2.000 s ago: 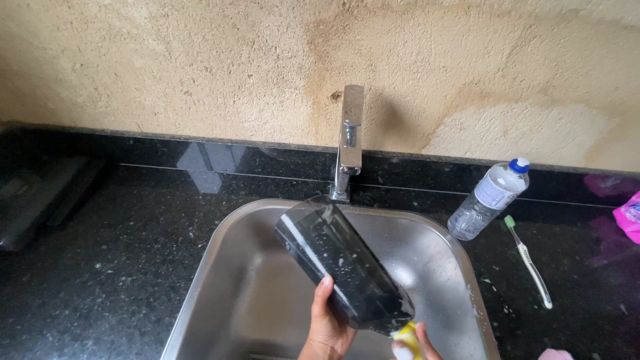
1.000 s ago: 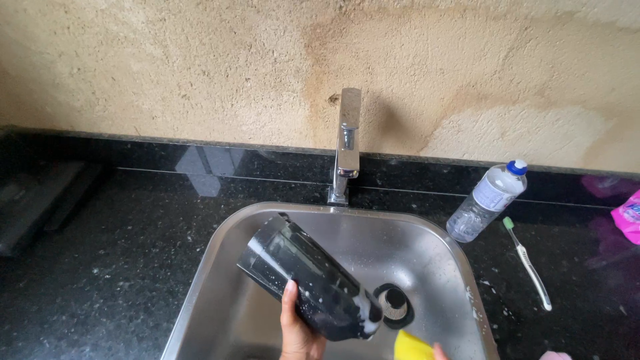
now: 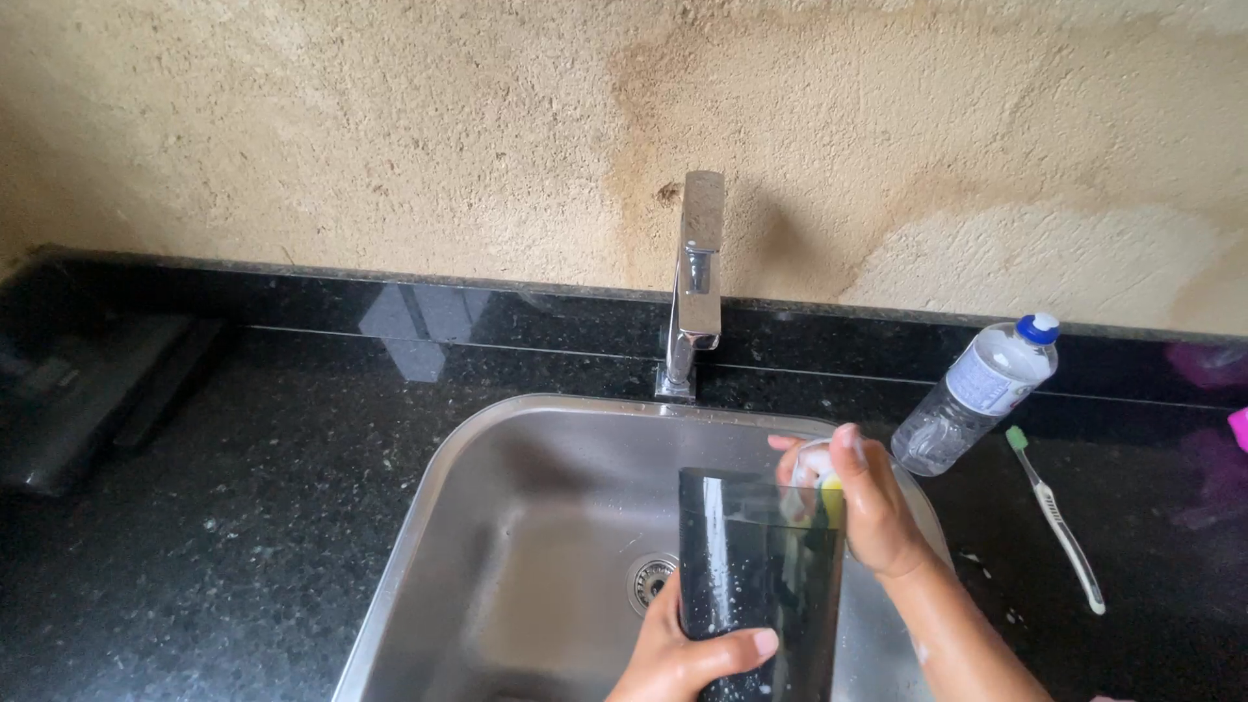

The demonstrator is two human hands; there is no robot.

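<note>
A dark, translucent, wet container (image 3: 756,595) is held over the stainless steel sink (image 3: 556,546), its upper end toward the faucet. My left hand (image 3: 682,643) grips its lower left side, the thumb lying across the front. At the top right corner, my right hand (image 3: 873,497) holds a yellow sponge (image 3: 832,499) with white suds against the container. Part of the sponge shows through the see-through wall; the rest is hidden by my fingers. The container's lower end runs out of view.
A chrome faucet (image 3: 697,273) rises behind the sink, whose drain (image 3: 651,583) is visible. On the right of the black speckled counter (image 3: 244,565) are a clear plastic bottle with a blue cap (image 3: 978,395) and a toothbrush (image 3: 1058,526). A dark flat object (image 3: 97,400) lies far left.
The container has swung from a slant to nearly straight. My right hand and the sponge have moved from low at the container's near end up to its far top corner.
</note>
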